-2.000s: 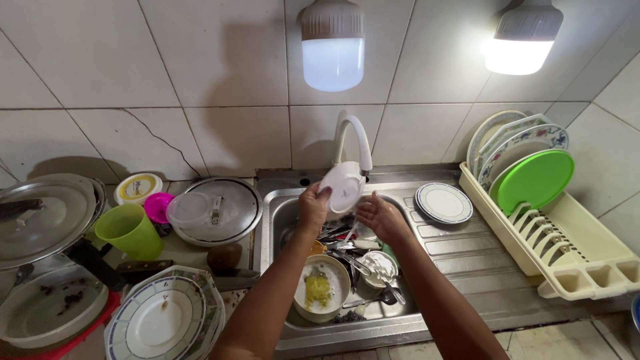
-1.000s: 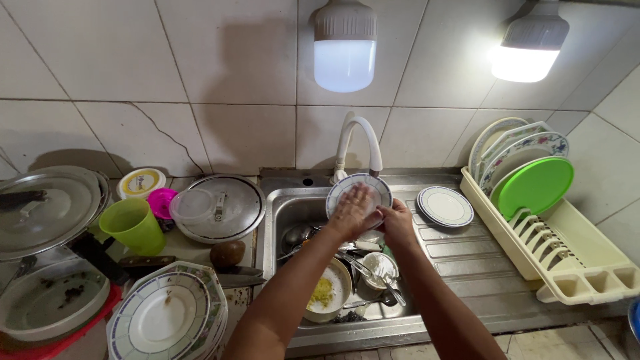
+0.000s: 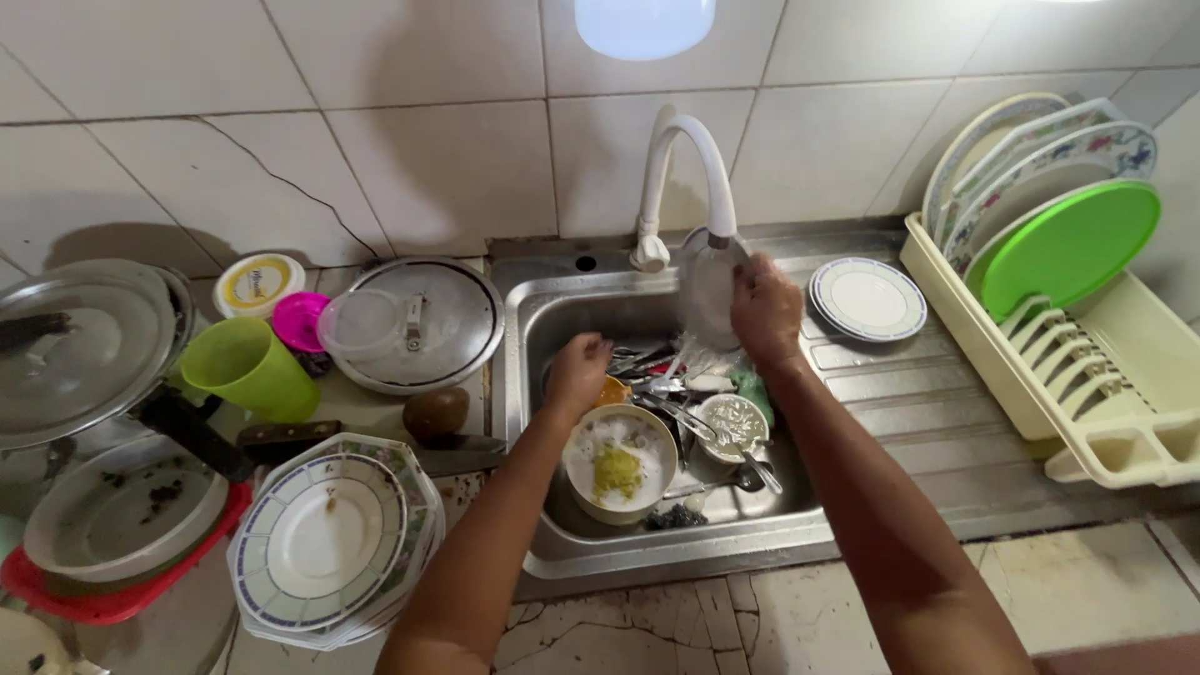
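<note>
My right hand (image 3: pixel 767 305) grips the edge of a small plate (image 3: pixel 710 289), tilted nearly upright under the white faucet (image 3: pixel 698 141), with water splashing below it. My left hand (image 3: pixel 578 373) is over the left part of the steel sink (image 3: pixel 517 356), fingers curled; whether it touches anything cannot be told. Beneath it are an orange item (image 3: pixel 612 391) and a bowl of suds (image 3: pixel 578 487) with a yellow sponge (image 3: pixel 617 471). Beside the bowl lie cutlery and a white cup of cloudy water (image 3: pixel 734 427). Small plates (image 3: pixel 867 298) rest on the drainboard.
Right: a cream dish rack (image 3: pixel 975 347) holding plates and a green lid (image 3: pixel 1073 248). Left: stacked plates (image 3: pixel 323 544), a knife (image 3: pixel 459 459), a green cup (image 3: pixel 251 370), pot lids (image 3: pixel 441 328), a magenta item (image 3: pixel 300 321) and a dish (image 3: pixel 127 506) on a red tray (image 3: pixel 70 600).
My left hand has come off the plate and moved left over the sink. The plate, now in my right hand alone, has turned nearly upright under the faucet.
</note>
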